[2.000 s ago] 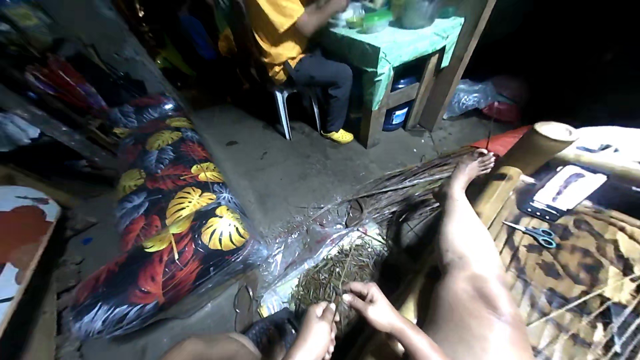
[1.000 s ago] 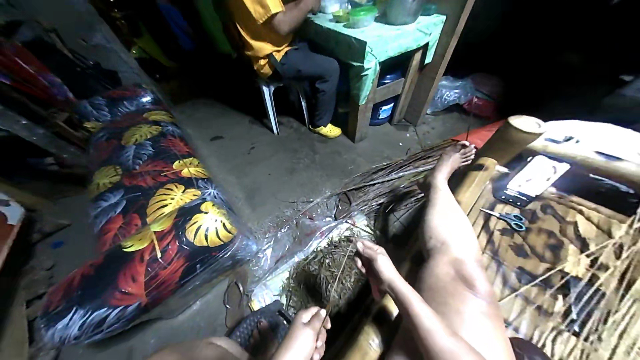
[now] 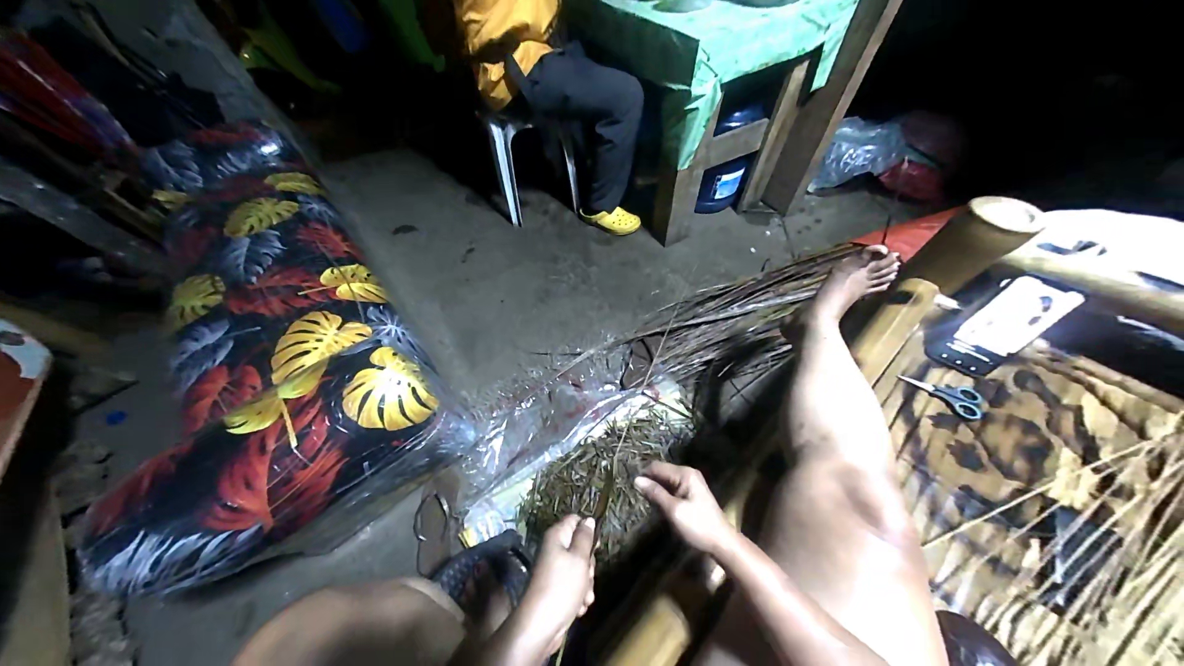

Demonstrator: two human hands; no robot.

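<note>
My left hand [image 3: 560, 578], at the bottom centre, is closed on a thin strip of dried plant fibre [image 3: 606, 490] that sticks up past its thumb. To the right of the strip is my right hand [image 3: 683, 504], its thumb and fingertips close together; whether they hold a fibre cannot be made out. Below and beyond both hands lies a heap of short fibre scraps [image 3: 578, 476] on a plastic sheet [image 3: 527, 425]. Longer dried stalks [image 3: 731, 314] are spread on the floor by my outstretched foot [image 3: 860, 273].
On the bamboo seat at right lie scissors [image 3: 953, 398], a phone with a lit screen [image 3: 1017, 319] and loose long strips [image 3: 1091, 518]. A plastic-wrapped cushion with leaf print [image 3: 277, 324] lies left. A person in dark trousers [image 3: 592, 102] sits at a table with green cloth [image 3: 731, 37].
Two seconds ago my hands were close together at the strip. One second ago my right hand was raised further up and away from my left; now it is lower again, nearer my left hand.
</note>
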